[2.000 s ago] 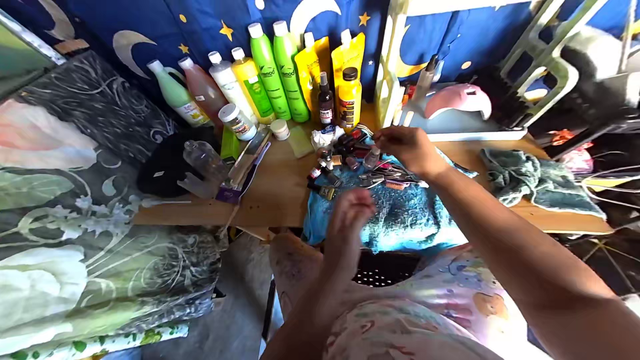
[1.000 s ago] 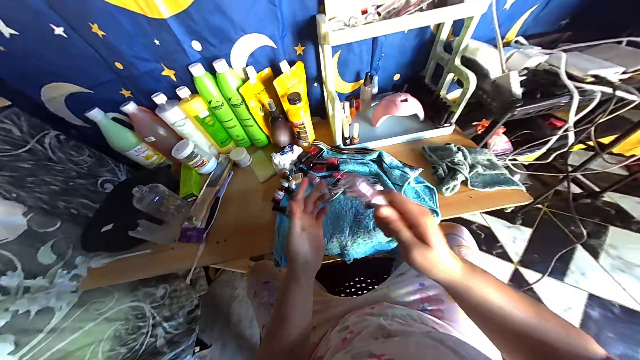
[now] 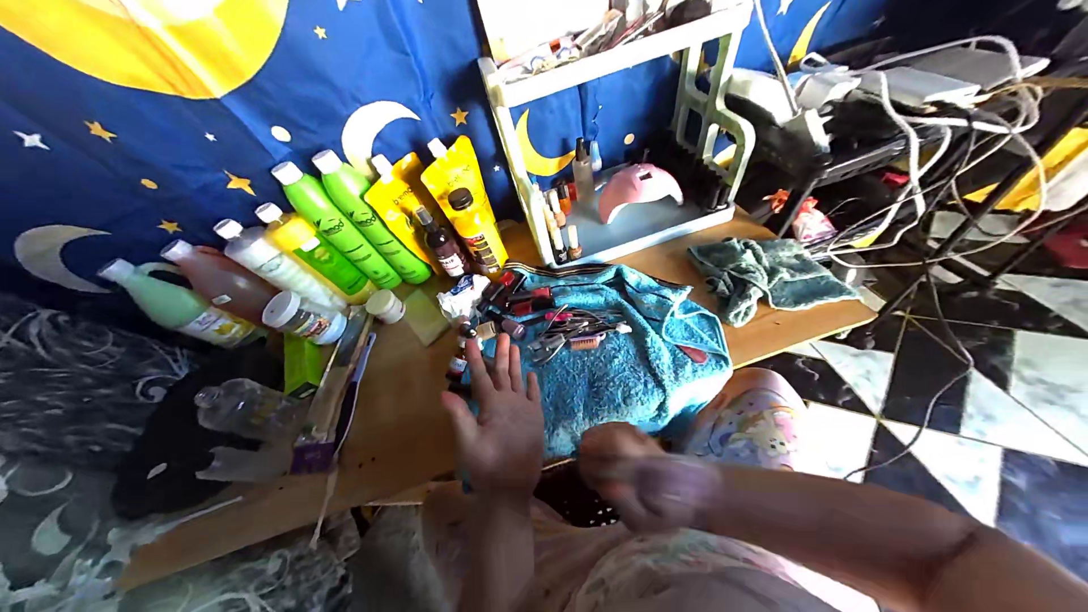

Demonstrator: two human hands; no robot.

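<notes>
My left hand [image 3: 501,416] is raised palm up with its fingers spread and holds nothing, over the near left edge of a blue towel [image 3: 629,374]. Low at the right of it, my right hand [image 3: 642,480] is curled and blurred by motion around a pale, blurred thing that may be a small bottle. On the towel lie several dark nail polish bottles [image 3: 527,302], metal manicure tools [image 3: 578,325] and a small pink brush [image 3: 586,342]. A small dark bottle [image 3: 457,365] stands just beyond my left hand.
Green shampoo bottles [image 3: 340,225], yellow pouches [image 3: 463,204] and a white jar [image 3: 303,317] line the back left of the wooden table [image 3: 399,416]. A white shelf [image 3: 612,251] holds a pink nail lamp [image 3: 637,189]. A dark green cloth [image 3: 769,276] lies right; white cables hang beyond.
My right hand has come down from above the towel toward my lap with the pale thing. The left palm has opened out flat. The view has shifted.
</notes>
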